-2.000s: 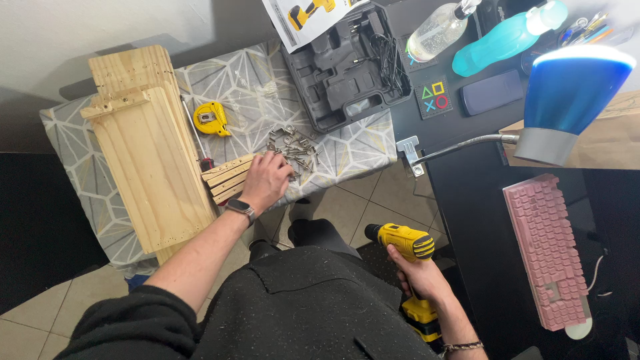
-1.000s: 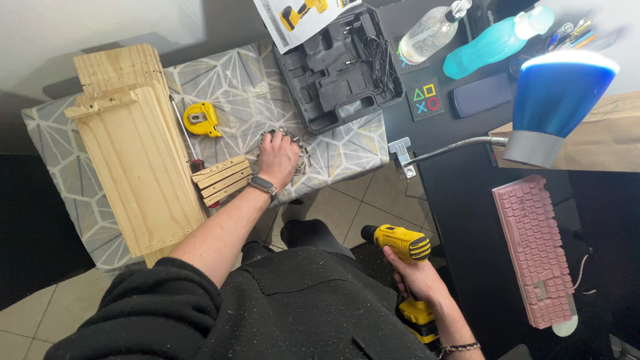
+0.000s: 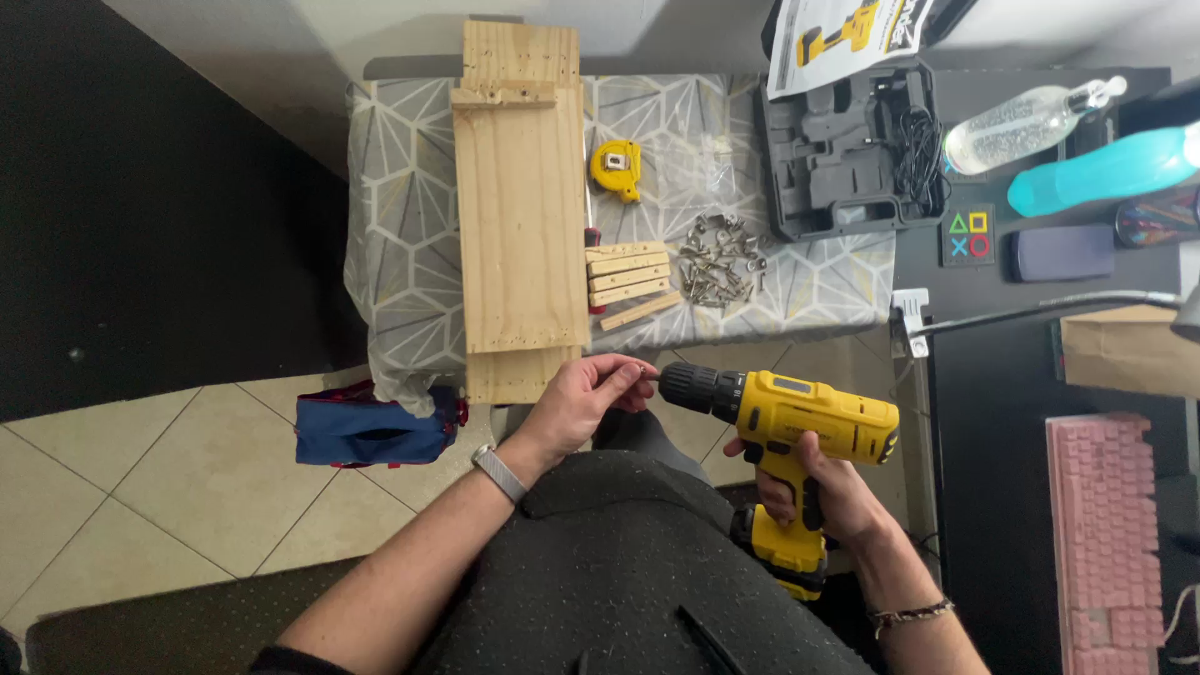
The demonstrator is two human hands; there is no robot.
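Observation:
My right hand (image 3: 816,487) grips the handle of a yellow and black cordless drill (image 3: 806,412), whose chuck points left. At the drill's tip, my left hand (image 3: 600,389) pinches something small, perhaps a screw; the fingers mostly hide it. Above my hands, a loose pile of screws (image 3: 722,262) lies on the patterned tablecloth. Beside it rest several short drilled wooden strips (image 3: 628,274), partly over a red-handled screwdriver (image 3: 593,239). Stacked pine boards (image 3: 522,225) lie further left, a small wooden block (image 3: 503,97) across their upper part. A yellow tape measure (image 3: 616,171) sits right of the boards.
An open black drill case (image 3: 844,159) with a cable and a printed sheet (image 3: 844,42) stands at the back. On the dark desk at right are a clear bottle (image 3: 1012,131), a turquoise bottle (image 3: 1106,171), a clamped lamp arm (image 3: 1041,307) and a pink keyboard (image 3: 1106,544). A blue bag (image 3: 375,433) lies on the floor.
My left hand has left the screw pile and now meets the drill's tip in front of my body. The drill, held lower right before, now lies nearly level. The view has shifted left.

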